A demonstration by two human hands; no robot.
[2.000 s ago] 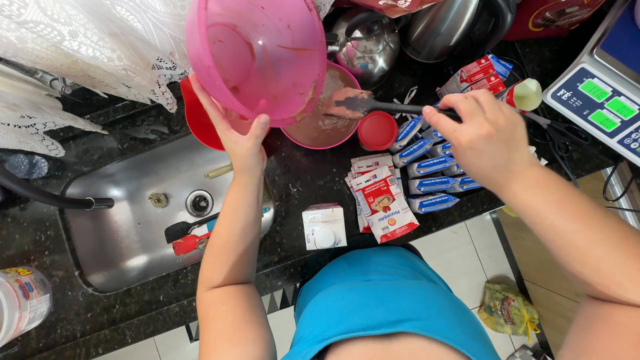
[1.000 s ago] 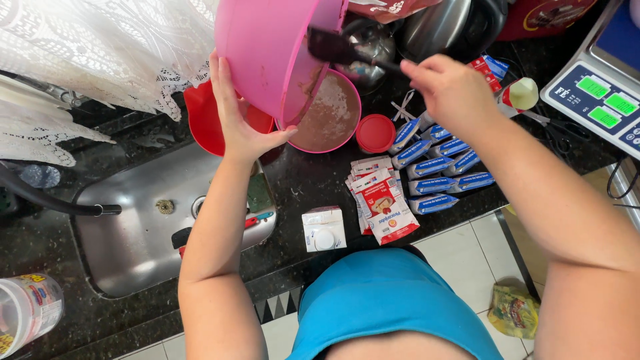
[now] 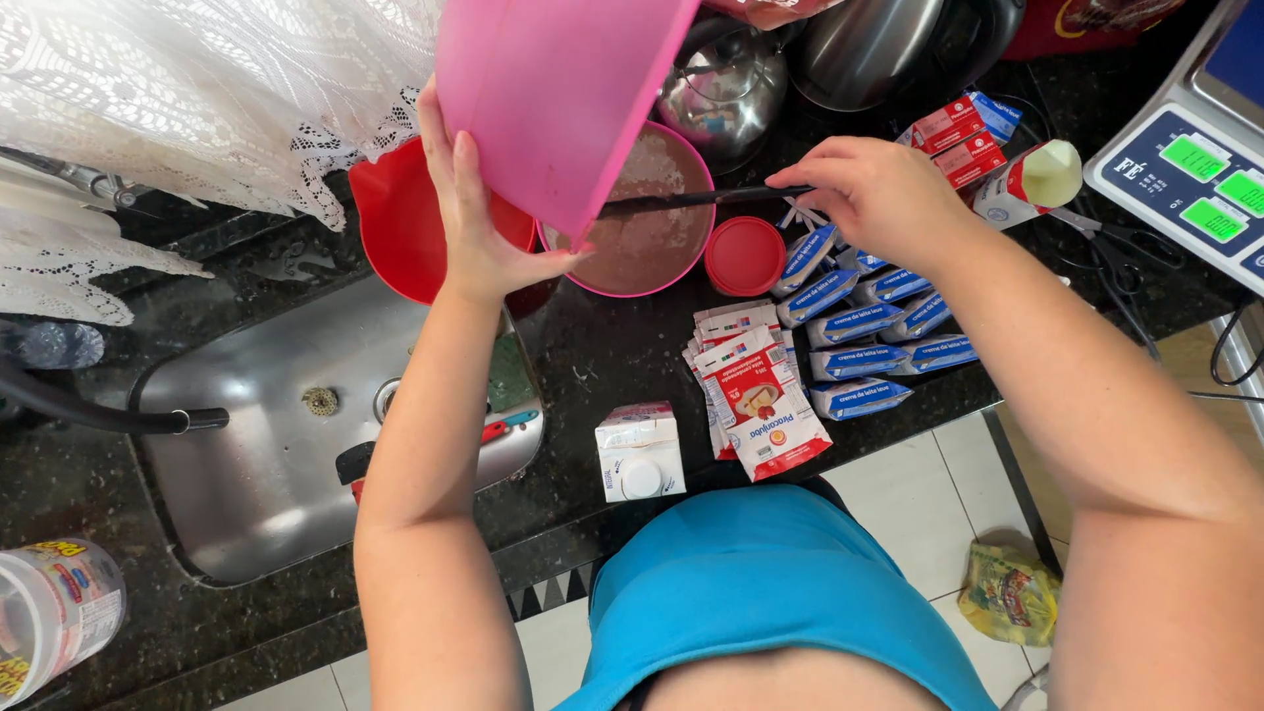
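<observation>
My left hand (image 3: 484,222) holds a large pink plastic bowl (image 3: 553,99) by its side, tilted with its opening toward the right. Between thumb and fingers, my right hand (image 3: 869,193) grips the dark handle of a spatula (image 3: 731,197); its head is hidden at the tilted bowl's rim. Below them stands a second pink-rimmed bowl (image 3: 642,247) with a brown, bubbly liquid. A red plastic bowl (image 3: 400,222) is behind my left hand, and a round red lid or tub (image 3: 746,257) sits right of the brown liquid.
Right of centre lie flat condensed milk packs (image 3: 765,405) and several blue-and-white cream cartons (image 3: 854,324). A white carton (image 3: 640,454) stands near the counter edge. The steel sink (image 3: 257,444) is at left; a kettle (image 3: 726,89), scissors (image 3: 1111,237) and a scale (image 3: 1185,178) lie beyond.
The large pink bowl has tipped over further to the right. The spatula, over the brown liquid two seconds ago and raised one second ago, is now lower at the tilted bowl's rim.
</observation>
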